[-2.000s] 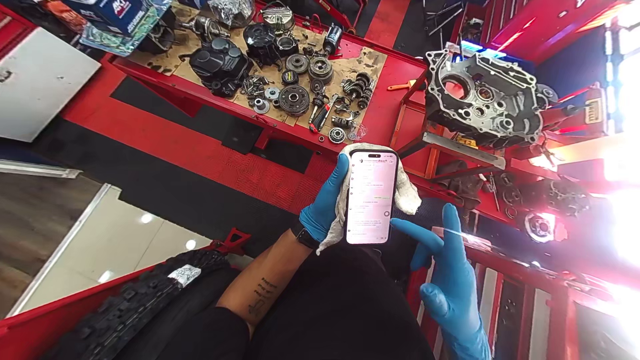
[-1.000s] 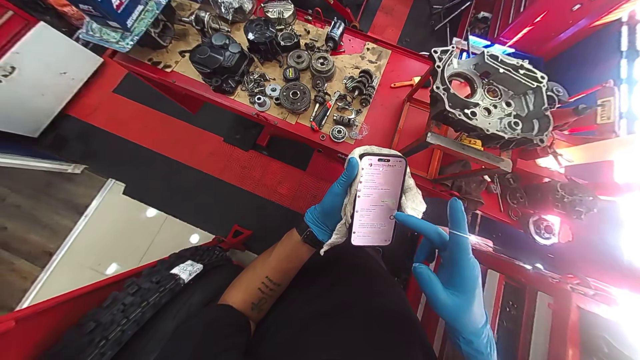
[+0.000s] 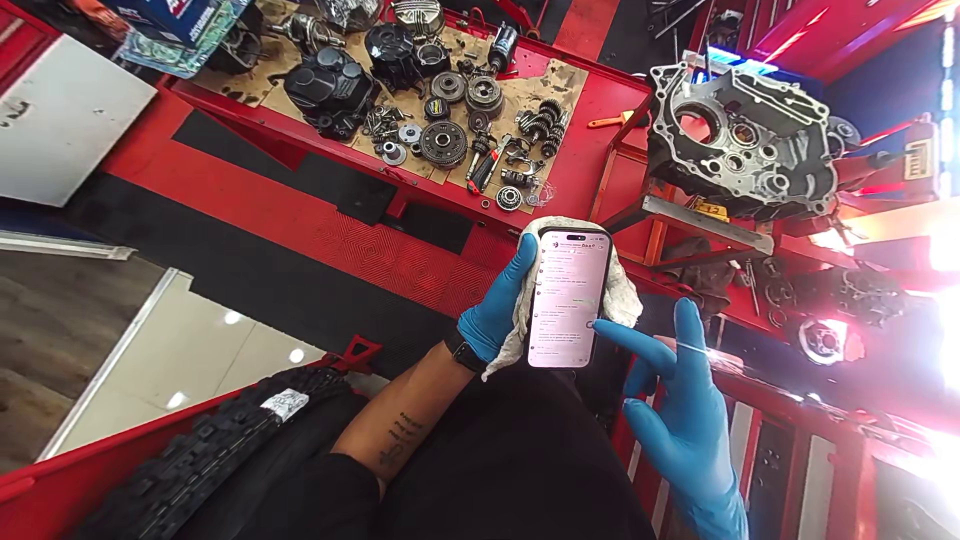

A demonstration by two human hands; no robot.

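My left hand point(image 3: 499, 304), in a blue glove, holds a smartphone point(image 3: 568, 300) together with a white cloth point(image 3: 621, 289) bunched behind it. The lit phone screen shows lines of text. My right hand point(image 3: 682, 405), also gloved in blue, holds nothing; its fingers are apart and the index fingertip is at the screen's right edge. Whether that tip touches the glass, I cannot tell. Beyond the phone, gears, shafts and a clutch basket point(image 3: 444, 144) lie on cardboard point(image 3: 559, 79), with red-handled pliers point(image 3: 489, 165) among them. A metal engine crankcase half point(image 3: 739, 142) sits on a stand at the right.
The red workbench point(image 3: 600, 90) runs across the top, with black engine covers point(image 3: 330, 90) and an orange-handled tool point(image 3: 611, 120) on it. A knobby tyre point(image 3: 202, 457) is at my lower left. Red metal frames and drawers stand on the right. Red and black floor mats point(image 3: 300, 232) lie below the bench.
My right index fingertip has come from just off the phone to its right edge. The left hand keeps its hold on the phone and cloth.
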